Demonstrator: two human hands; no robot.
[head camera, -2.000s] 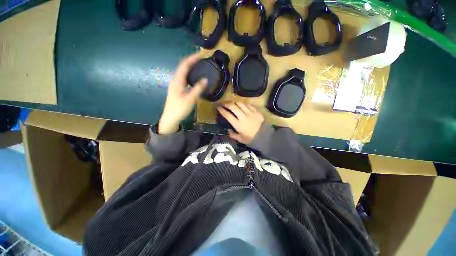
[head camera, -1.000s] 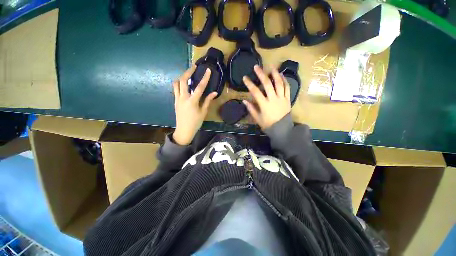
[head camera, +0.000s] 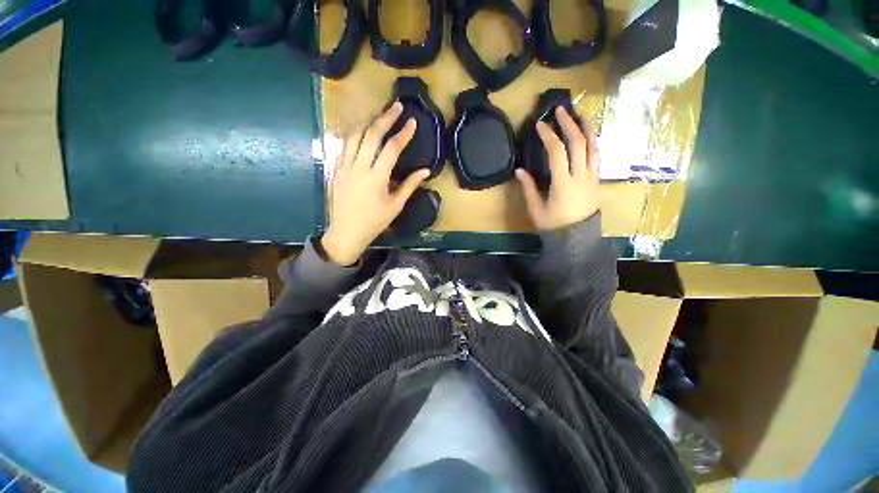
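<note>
Three black filled housings stand side by side on the cardboard mat (head camera: 443, 197), tabs pointing away from me. My left hand (head camera: 368, 188) is on the left filled housing (head camera: 421, 144), fingertips on its face and thumb at its lower edge. My right hand (head camera: 569, 183) holds the right filled housing (head camera: 538, 149) between thumb and fingers, partly covering it. The middle filled housing (head camera: 485, 147) is untouched. A dark round unit (head camera: 418, 212) lies beside my left hand near the bench edge, partly hidden.
A row of open black ring housings (head camera: 406, 53) lies at the back, two on the green bench (head camera: 193, 144). A white roll (head camera: 696, 43) with a dark side is at the mat's right end, above a pale label (head camera: 634, 140). Open cartons (head camera: 87, 356) flank me below the bench edge.
My right hand has moved from the middle housing to the right one, which now stands straighter. My left hand stays at the left housing. The view has shifted, so the bench things appear further left.
</note>
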